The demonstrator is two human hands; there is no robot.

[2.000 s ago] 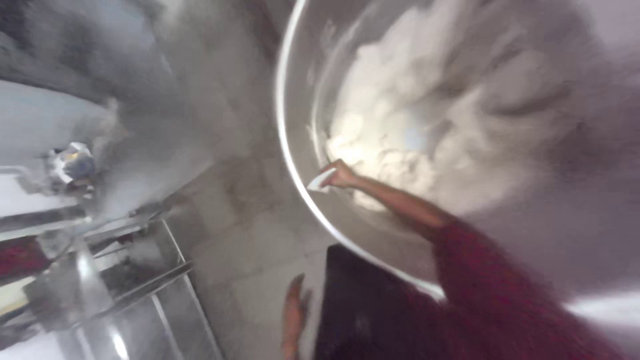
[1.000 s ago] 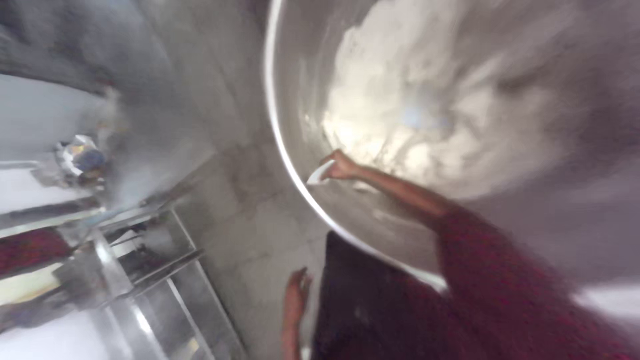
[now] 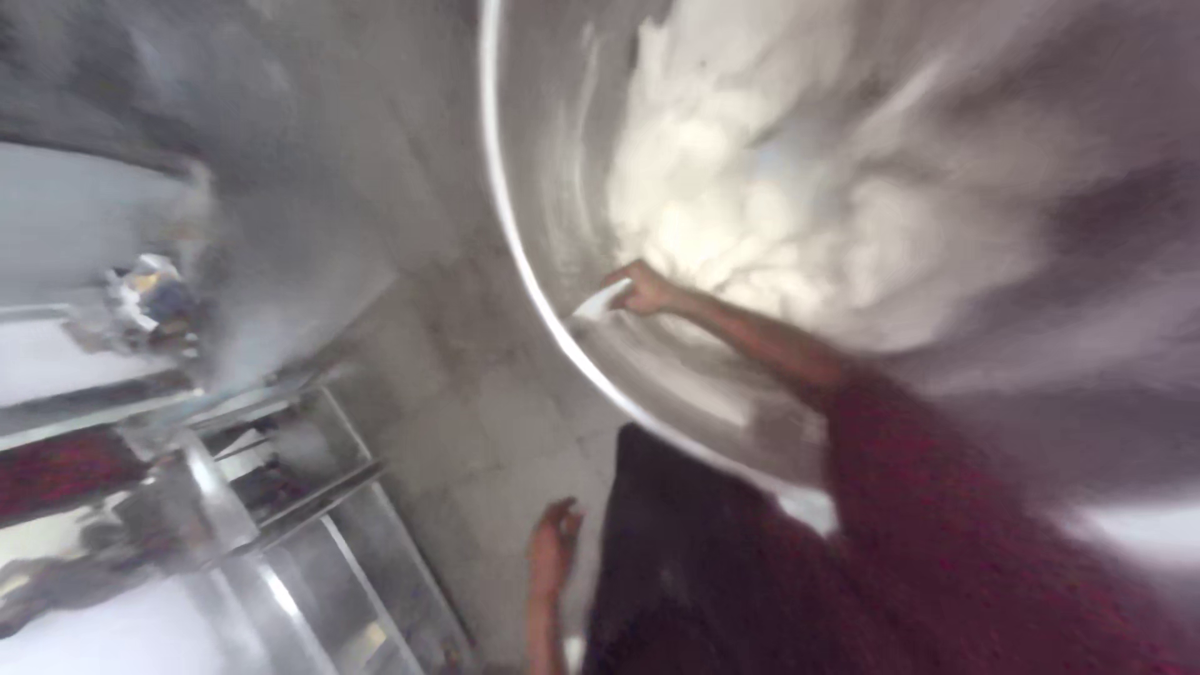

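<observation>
A large metal bowl [image 3: 539,309] fills the right side, holding a big mass of pale dough [image 3: 712,178]. My right hand [image 3: 642,289] reaches over the rim and is closed on a flat white scraper [image 3: 600,302], whose far end is at the inner wall close to the rim. The forearm crosses above the near part of the dough, with a maroon sleeve [image 3: 937,497] behind it. Outside the bowl, at the bottom centre, my left hand [image 3: 560,527] hangs with its fingers loosely bent and nothing visible in it. The dough's right part is blurred.
A metal frame or rack [image 3: 319,497] with bars stands at the lower left. Beyond it are white surfaces and a blurred cluster of small items [image 3: 155,292]. Tiled floor [image 3: 469,412] lies between rack and bowl. Dark clothing [image 3: 694,562] is close against the bowl's near rim.
The dough's folds in the bowl look different from before. My right hand stays near the inner rim with the scraper, and my left hand still hangs outside the bowl.
</observation>
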